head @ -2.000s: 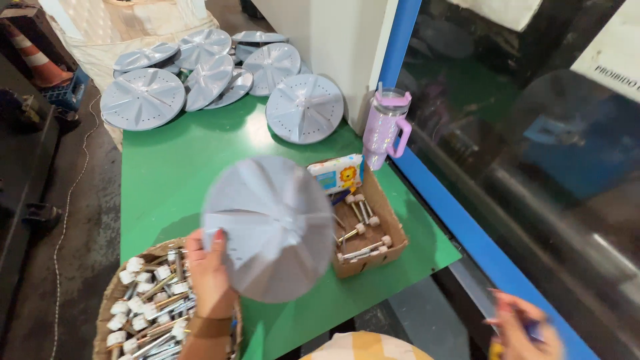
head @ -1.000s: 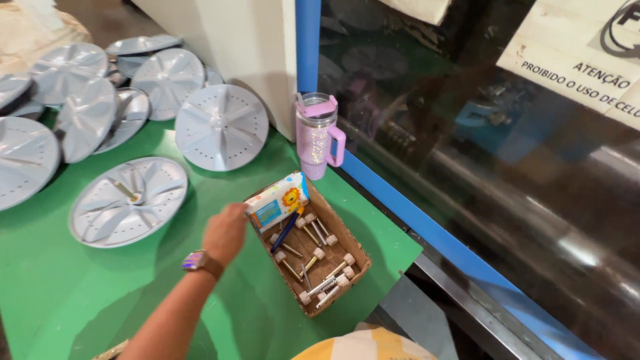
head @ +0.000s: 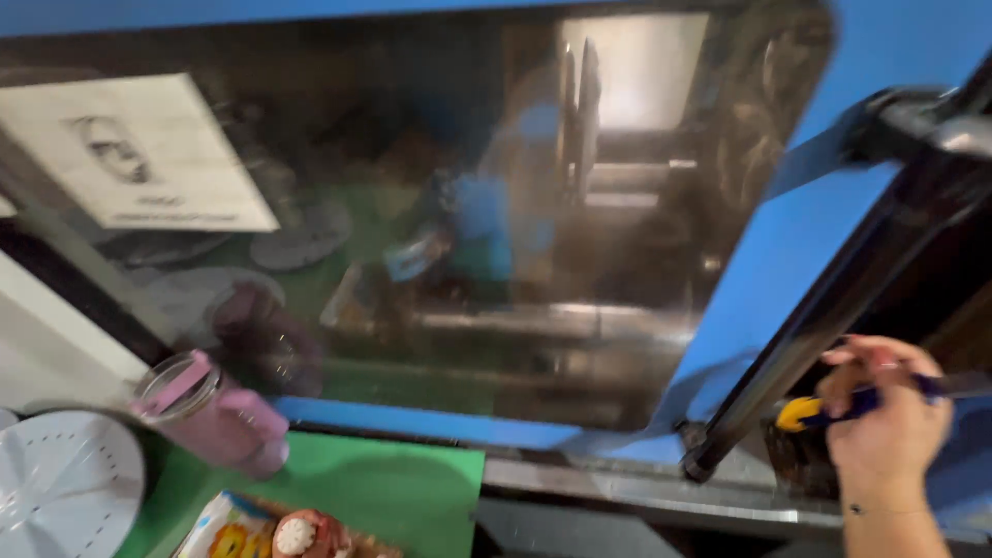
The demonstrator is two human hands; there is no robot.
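Observation:
My right hand is at the right, closed around a tool with a blue and yellow handle, beside a black bar on the blue machine. The far end of the tool is blurred. At the bottom edge, the fingers of my left hand hold a part with a white toothed cap, over the cardboard box. Most of that hand is out of frame. A wipes-style packet with a lion picture lies beside it. One grey ribbed disc shows at the lower left.
A pink tumbler with a handle stands at the back of the green tabletop. Behind it is the machine's dark window in a blue frame, with a paper sign. A thick black bar slants down the right side.
The view has swung right. My left hand held a grey disc in the oldest frame; the disc then lay on the table, and that hand now holds a white-capped part.

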